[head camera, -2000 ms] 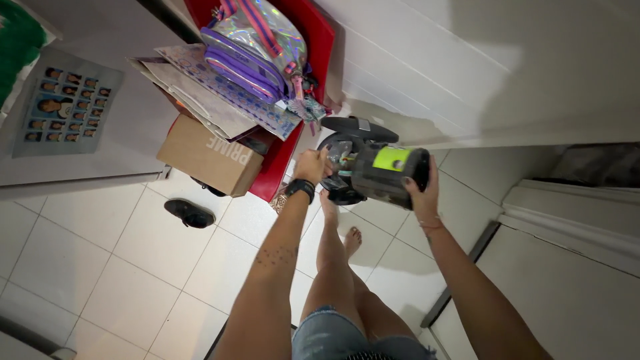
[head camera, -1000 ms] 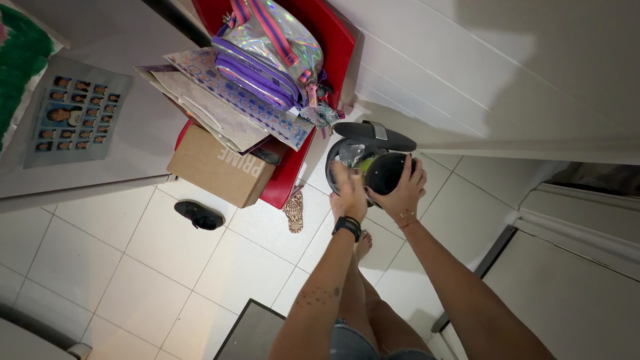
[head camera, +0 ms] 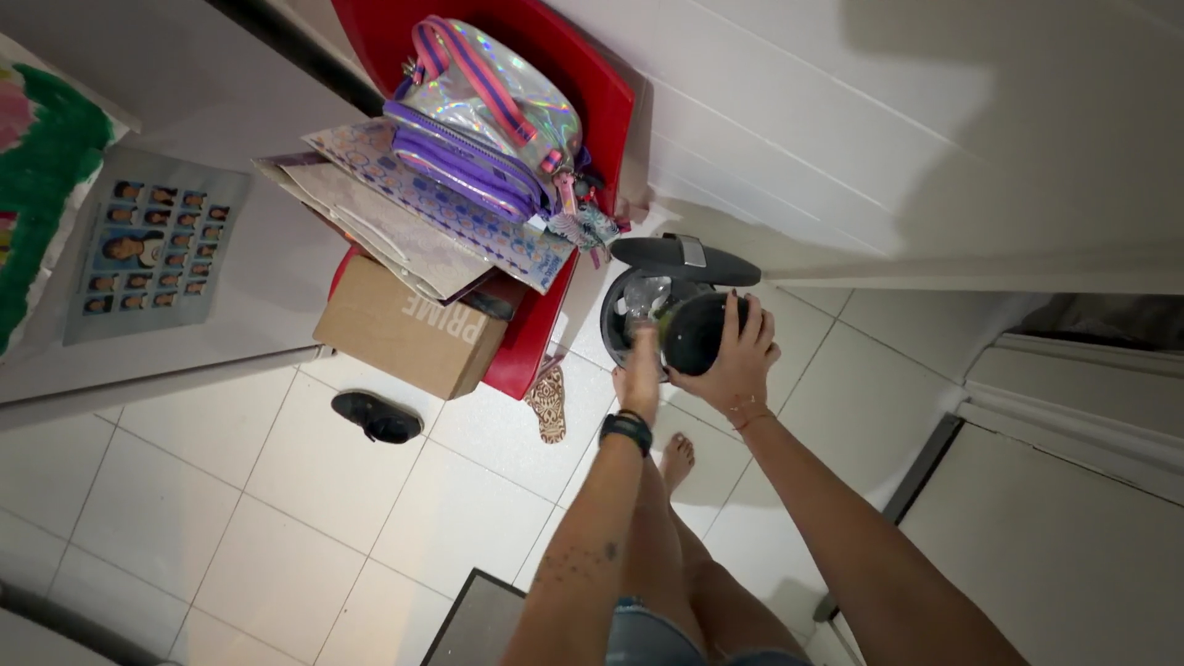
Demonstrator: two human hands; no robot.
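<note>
My right hand (head camera: 735, 356) grips a dark cylindrical container (head camera: 696, 335), tilted with its rounded black end toward me, over an open round bin (head camera: 612, 319). The bin's dark lid (head camera: 686, 261) stands raised on its far side. My left hand (head camera: 640, 365), blurred and wearing a black wristband, is at the container's left side, near its mouth; whether it touches or holds anything cannot be told. Clear plastic (head camera: 647, 294) shows inside the bin.
Left of the bin, a red chair (head camera: 606, 102) bears a shiny backpack (head camera: 499, 83), paper bags (head camera: 398, 222) and a cardboard box (head camera: 398, 324). A black shoe (head camera: 376, 417) and a patterned sandal (head camera: 548, 407) lie on the tiles. A white wall (head camera: 795, 139) rises behind.
The container has tipped from lying sideways, its green label in view, to showing its rounded end. My right hand has moved from its side end onto that rounded end.
</note>
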